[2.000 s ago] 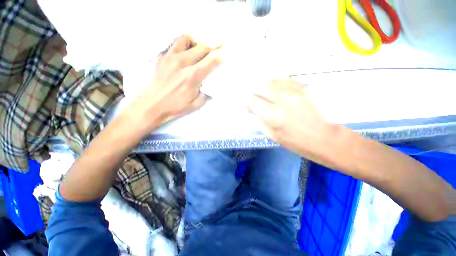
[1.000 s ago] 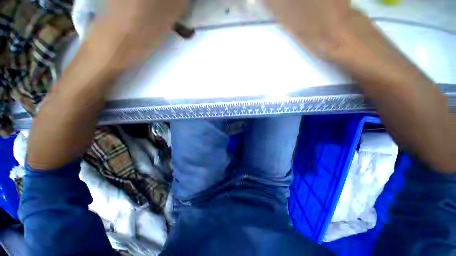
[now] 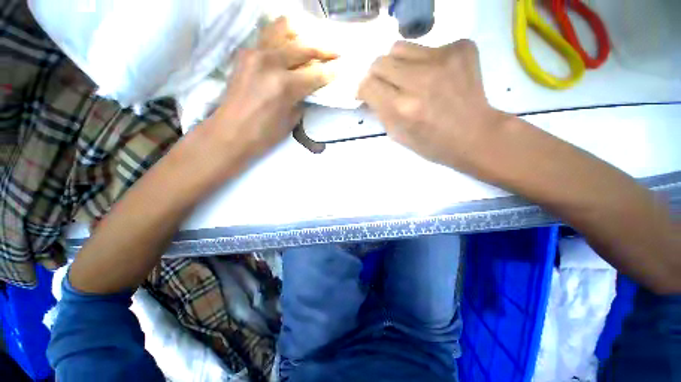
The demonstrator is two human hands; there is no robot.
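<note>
White padded lining [image 3: 160, 45] lies puffed up on the machine table at the upper left, joined by checked tan shell fabric [image 3: 45, 149] spilling down the left side. My left hand [image 3: 272, 82] presses on the white piece just below the machine's presser area, fingers bent and pointing right. My right hand [image 3: 425, 89] has its curled fingertips on the right edge of the same white piece. Bright glare washes out the fabric between the hands. A small dark strip [image 3: 308, 139] shows below my left hand.
Scissors with yellow [image 3: 549, 56] and red handle loops lie at the upper right. A metal machine part [image 3: 413, 16] stands above my right hand. A ruler strip [image 3: 358, 233] runs along the table's front edge. A blue crate [image 3: 500, 298] and checked and white pieces [image 3: 190, 291] are beside my legs.
The view tipped down and came back up. Both hands are now closer together near the presser area. The white fabric has shifted up, baring the table's joint line and the dark strip.
</note>
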